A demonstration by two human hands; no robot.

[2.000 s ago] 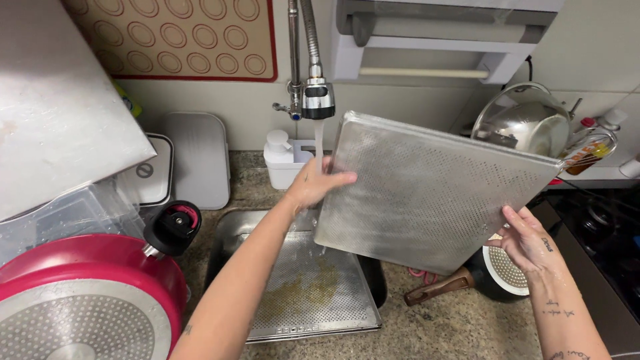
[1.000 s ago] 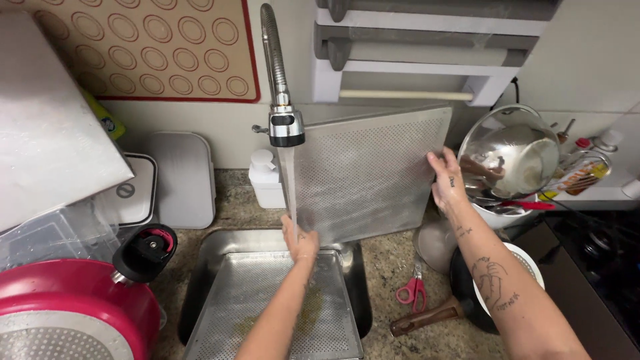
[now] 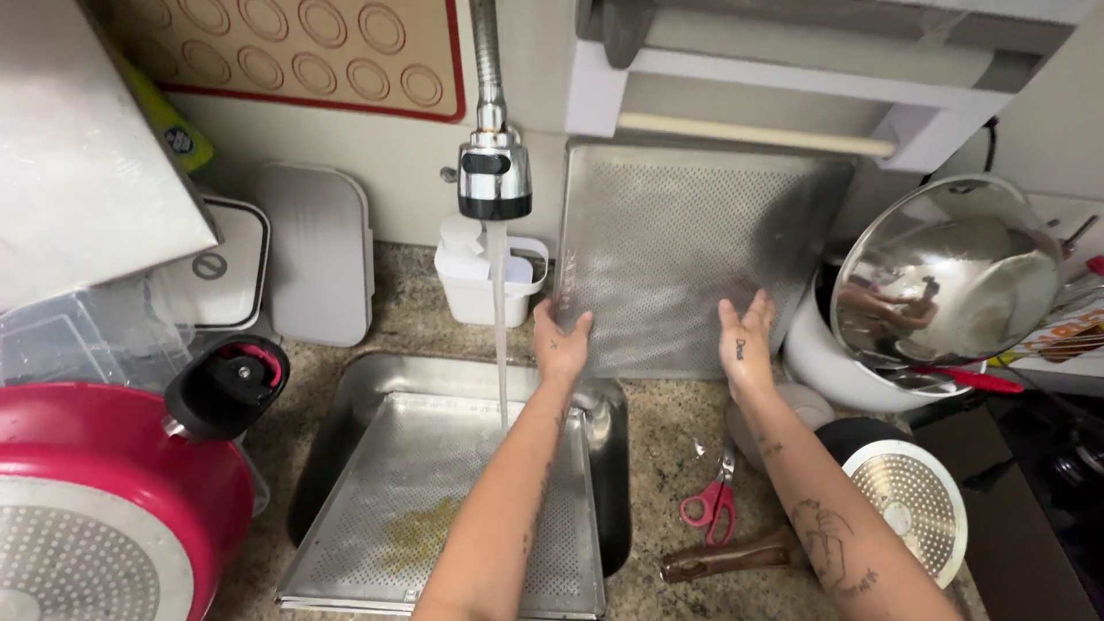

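A perforated metal baking tray [image 3: 681, 250] stands upright on the counter against the wall. My left hand [image 3: 561, 345] touches its lower left edge, thumb apart from the fingers. My right hand [image 3: 747, 345] rests its spread fingers on the tray's face, low on the right. Another perforated tray [image 3: 466, 483] lies in the steel sink [image 3: 362, 379], its near end over the front rim, with yellowish residue on it. Water runs from the faucet head [image 3: 494, 181] into the sink, passing left of my left hand. Whether either hand grips the tray is hard to tell.
A red pan [image 3: 103, 431] with a black handle stands at left, near plastic lids [image 3: 317, 254]. A white soap dispenser [image 3: 483, 276] is behind the sink. Pink-handled scissors [image 3: 711, 504], a small pan [image 3: 906, 509] and a white pot [image 3: 854, 379] with a steel bowl [image 3: 944, 272] are at right.
The upper tray, held tilted beside the running water two seconds ago, now stands against the wall right of the faucet. My right hand has moved from its right edge onto its face.
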